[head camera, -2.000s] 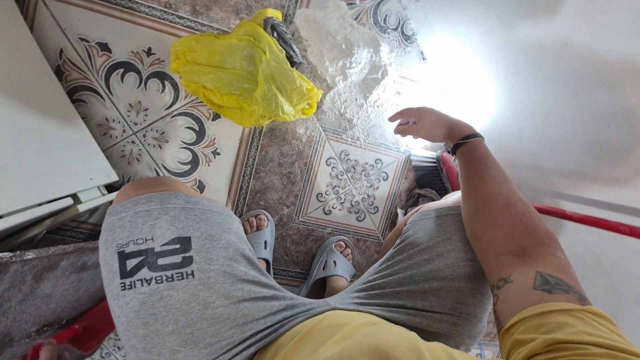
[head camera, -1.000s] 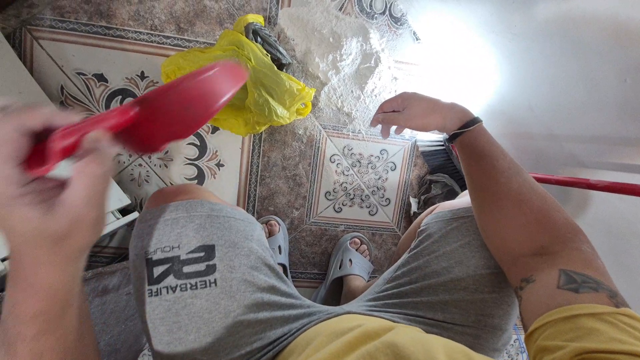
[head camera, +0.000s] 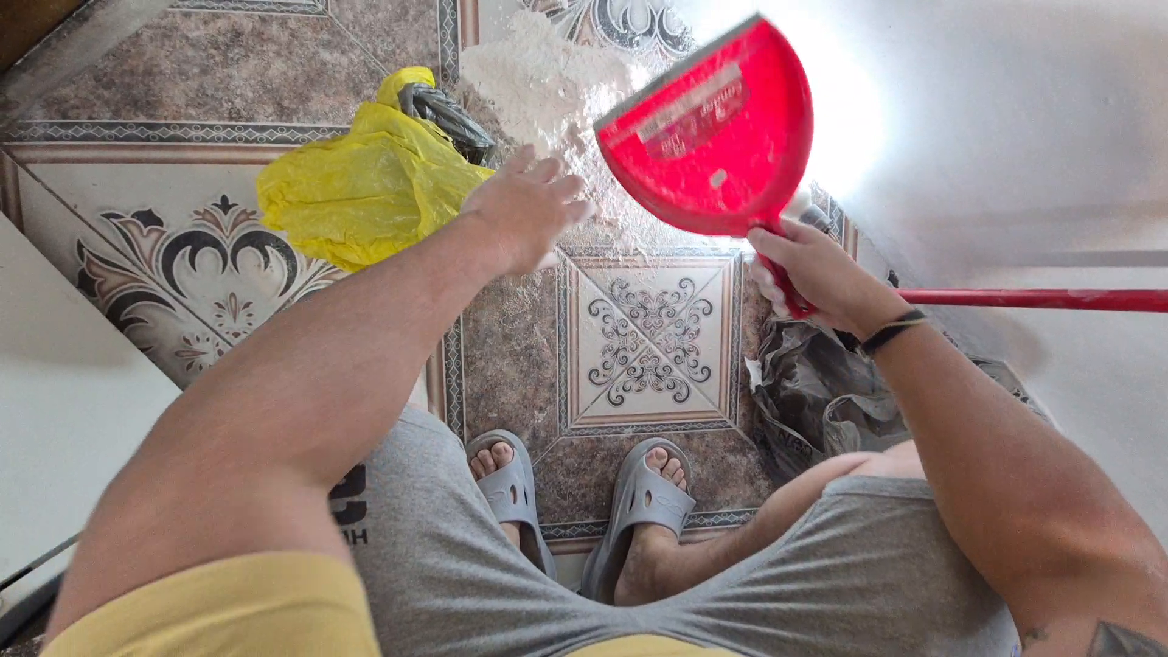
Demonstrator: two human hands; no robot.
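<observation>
My right hand (head camera: pixel 821 274) grips the handle of a red plastic dustpan (head camera: pixel 721 137), whose broad pan is raised above the floor with its straight edge toward the upper left. My left hand (head camera: pixel 525 214) is spread, holding nothing, over the right end of a yellow plastic bag (head camera: pixel 365 182). A dark knotted piece of plastic (head camera: pixel 447 119) lies at that bag's upper right. White powder (head camera: pixel 538 78) covers the tiles beyond my left hand, partly hidden by the dustpan.
A red pole (head camera: pixel 1031 299) runs in from the right edge, behind my right wrist. A black plastic bag (head camera: pixel 812 392) lies by my leg. My feet in grey slides (head camera: pixel 639 511) stand on patterned tiles. A white panel (head camera: pixel 64 401) is at the left, a pale shiny surface (head camera: pixel 1022 137) at the right.
The red dustpan was in my left hand one second ago; now my right hand holds it. My left hand has moved right and forward, over the floor. The view has shifted somewhat.
</observation>
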